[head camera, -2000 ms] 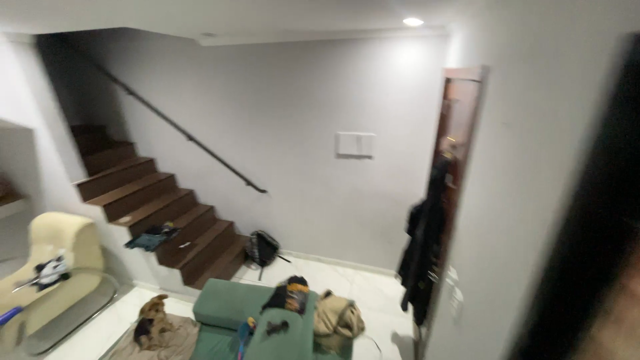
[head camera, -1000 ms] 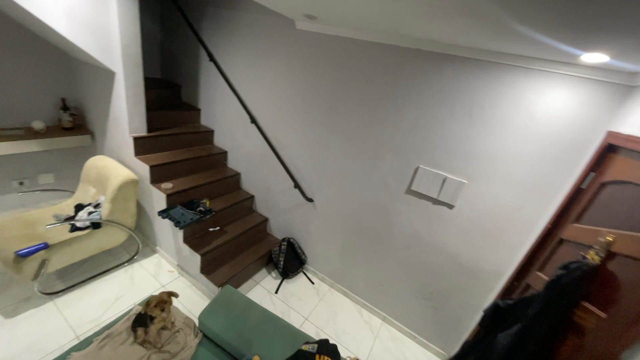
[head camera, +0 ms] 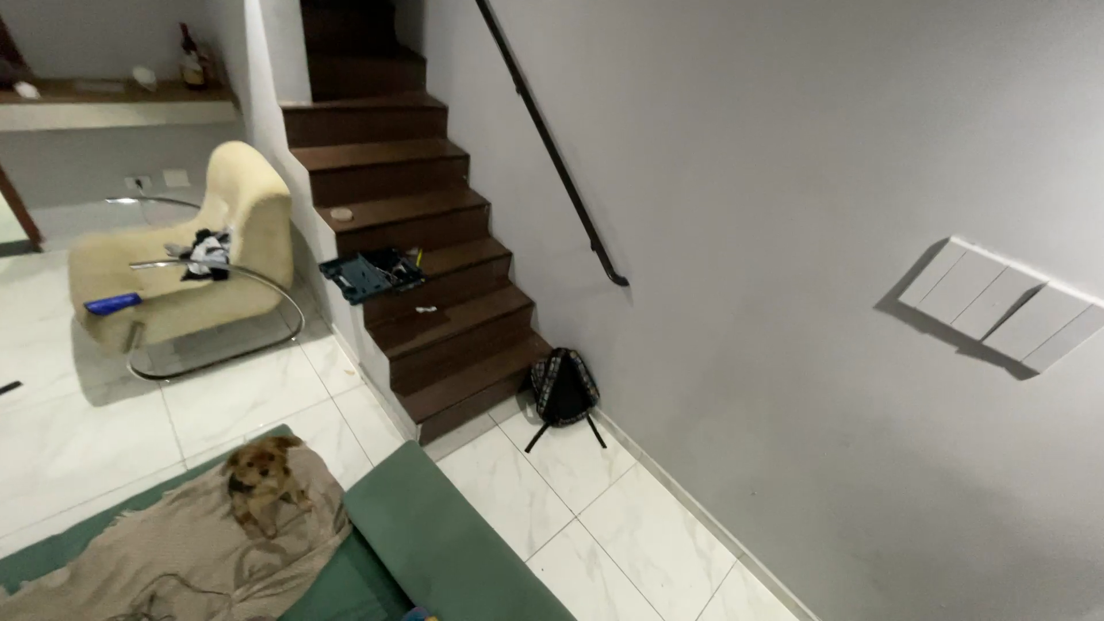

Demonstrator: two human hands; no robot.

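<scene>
Neither my left hand nor my right hand shows in the head view. At the lower left a small brown dog [head camera: 263, 483] sits on a beige blanket [head camera: 181, 552] spread over a green sofa [head camera: 457, 543]. Farther back, a dark open tool case [head camera: 366, 274] with loose items lies on the wooden stairs [head camera: 461, 323]. A black patterned backpack [head camera: 565, 388] leans at the foot of the stairs against the grey wall.
A cream armchair [head camera: 185, 250] with chrome arms holds a black-and-white item [head camera: 207, 254] and a blue object [head camera: 113, 304]. A black handrail [head camera: 561, 164] runs along the wall. Bottles [head camera: 192, 60] stand on a shelf [head camera: 121, 114]; a white panel [head camera: 1000, 302] is wall-mounted.
The view has swung left and down, so the wooden door and the dark clothes hanging by it are out of sight. The dog remains on the blanket.
</scene>
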